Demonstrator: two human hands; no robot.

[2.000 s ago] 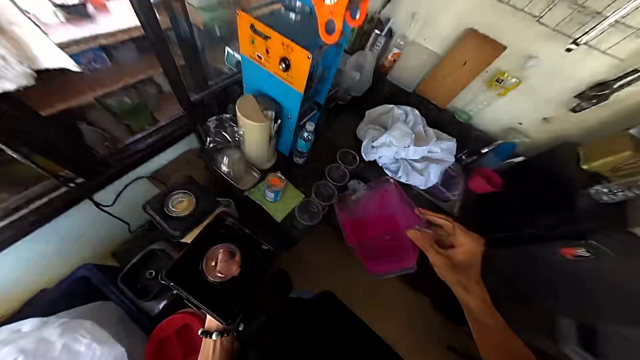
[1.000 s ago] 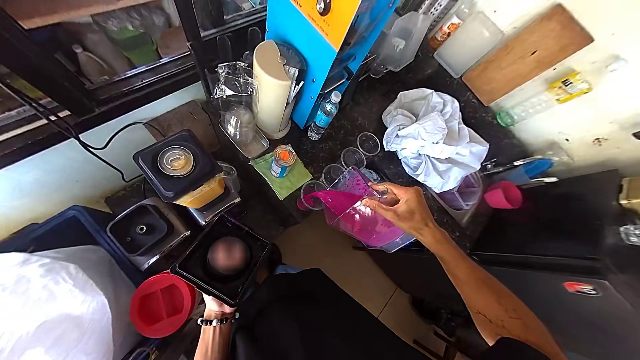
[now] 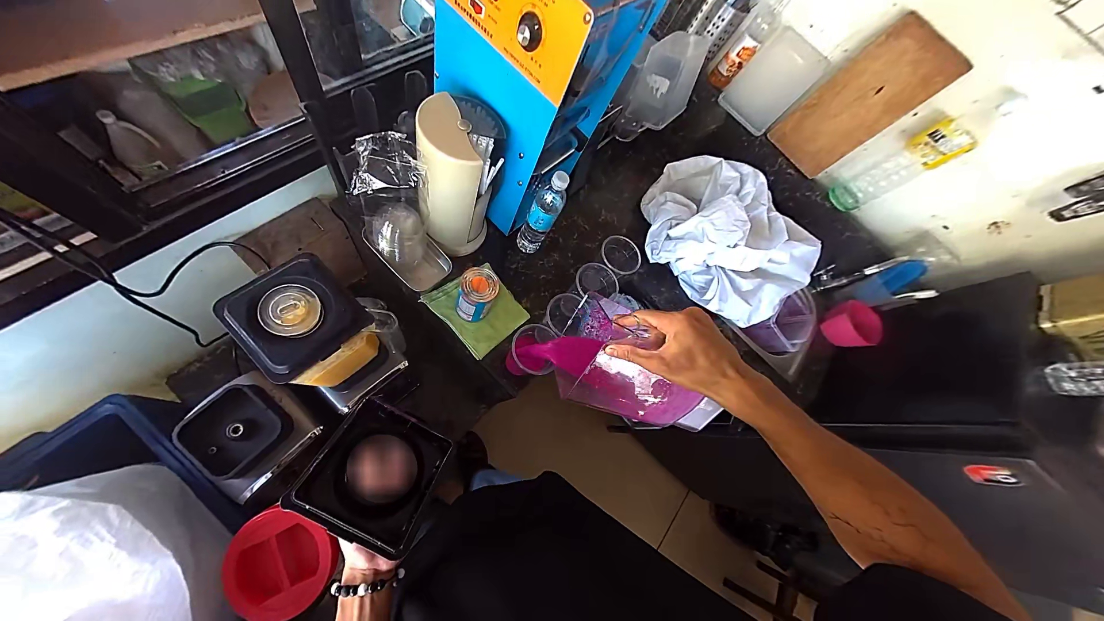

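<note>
My right hand [image 3: 681, 349] grips the rim of a clear blender jug [image 3: 621, 392] holding magenta liquid. The jug is tilted to the left, and the liquid runs from it into a clear plastic cup [image 3: 532, 349] at the counter's edge. More clear cups [image 3: 597, 281] stand in a row behind that one. My left hand [image 3: 369, 556], with a beaded bracelet at the wrist, is under a black square blender lid or cover [image 3: 315, 504] with a round opening; its fingers are mostly hidden beneath it.
A small can [image 3: 477, 295] sits on a green cloth [image 3: 509, 323] left of the cups. Beyond stand a water bottle [image 3: 542, 214] and a blue sealing machine [image 3: 470, 65]. A crumpled white cloth [image 3: 724, 228] lies right of the cups. Blender bases [image 3: 233, 429] and a red container [image 3: 280, 565] are at left.
The jug in my right hand has gone from standing away from the cups to tilted over the nearest one, with magenta liquid now flowing. The view has moved closer.
</note>
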